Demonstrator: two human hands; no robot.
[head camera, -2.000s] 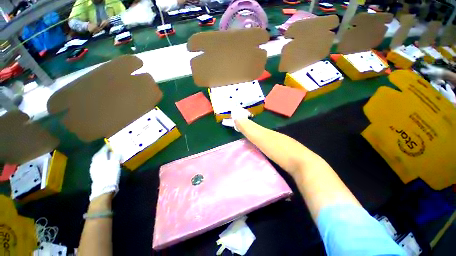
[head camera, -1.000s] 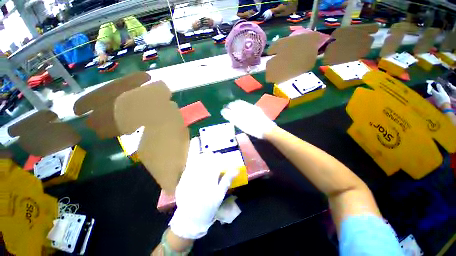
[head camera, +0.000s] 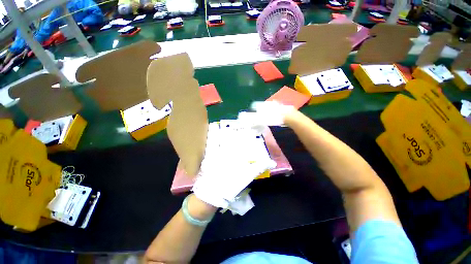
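Observation:
A yellow carton (head camera: 264, 176) with a raised brown lid (head camera: 185, 116) stands on the pink pad (head camera: 279, 153). My left hand (head camera: 226, 166), in a white glove, lies over the carton and hides much of it; whether its fingers grip the carton cannot be told. My right hand (head camera: 264, 114), gloved and blurred, is at the carton's far edge, at the top of the white contents; its fingertips are not clear. A crumpled white paper scrap (head camera: 240, 203) lies on the black surface just in front of the pad.
Open cartons (head camera: 324, 94) stand along the green belt (head camera: 242, 93), with orange-red squares (head camera: 268, 71) among them. Flat yellow cartons lie left (head camera: 28, 178) and right (head camera: 424, 142). A white unit (head camera: 75, 205) with thin cord lies at left. A pink fan (head camera: 279, 26) stands behind the belt.
The middle carton has come from the belt onto the pink pad. Since a second ago, my left hand has moved up and right over the carton, and my right hand has come closer to its far edge.

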